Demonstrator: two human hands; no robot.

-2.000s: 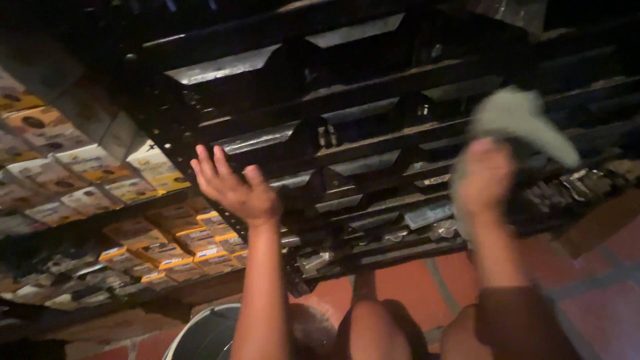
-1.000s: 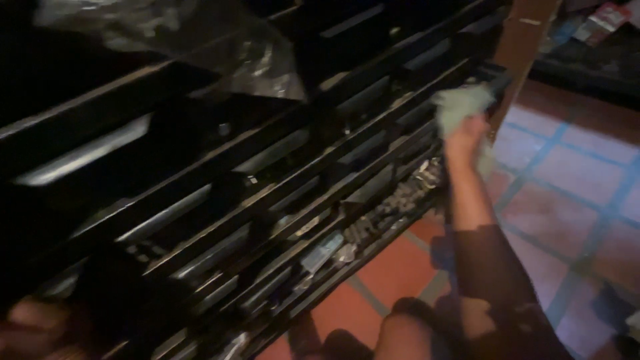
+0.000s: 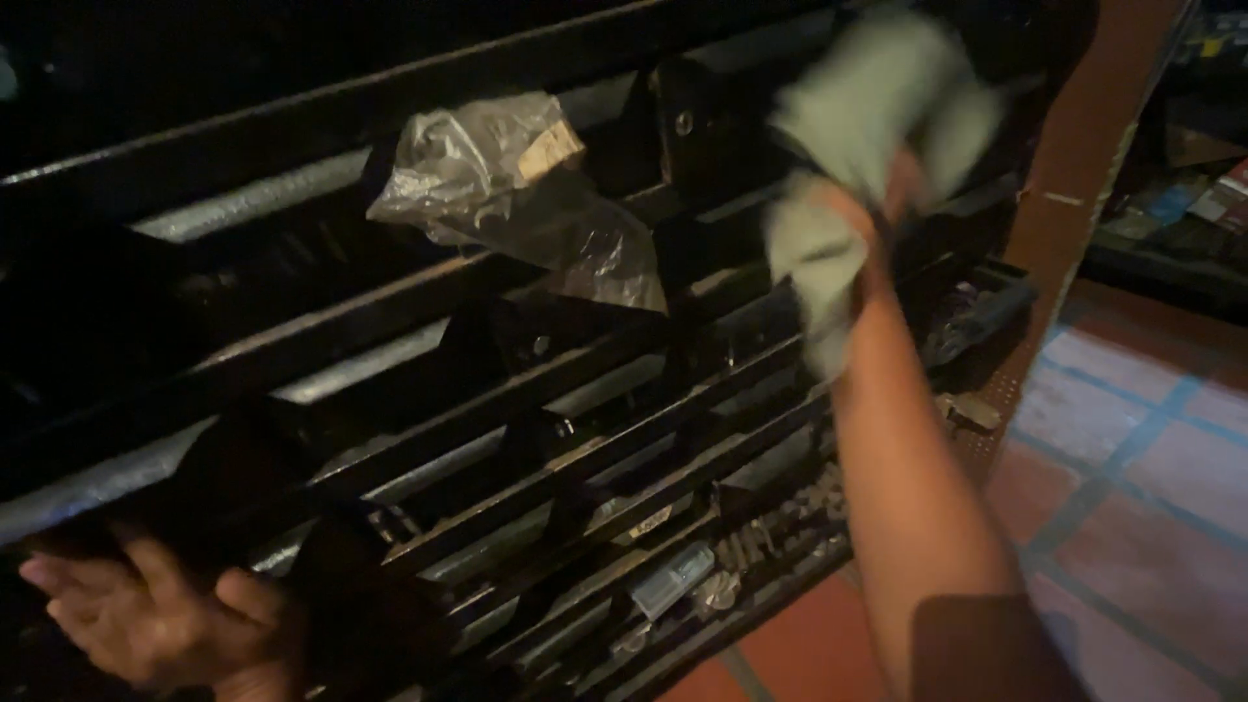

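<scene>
My right hand (image 3: 882, 200) grips a pale green cloth (image 3: 877, 93), blurred by motion, in front of the upper right part of a black rack (image 3: 322, 312) with slanted bins. At the lower left, my left hand (image 3: 161, 609) is spread with nothing in it, close to the rack's edge; whether it touches the rack cannot be told. A clear plastic bag (image 3: 468, 166) with a tan label lies over the rack's upper middle bins. Small metal parts (image 3: 770, 531) and a small clear plastic case (image 3: 673, 580) sit in the lowest row.
A reddish-brown post (image 3: 1068, 166) stands at the rack's right end, beside a small dark open tray (image 3: 985, 302). Terracotta floor tiles (image 3: 1102, 468) show at the lower right. Another dark shelf (image 3: 1131, 244) with assorted packages is at the far right.
The cloth in my right hand has moved up from the rack's lower right corner. My left hand shows more fully at the lower left. The view has swung right from the boxes seen earliest.
</scene>
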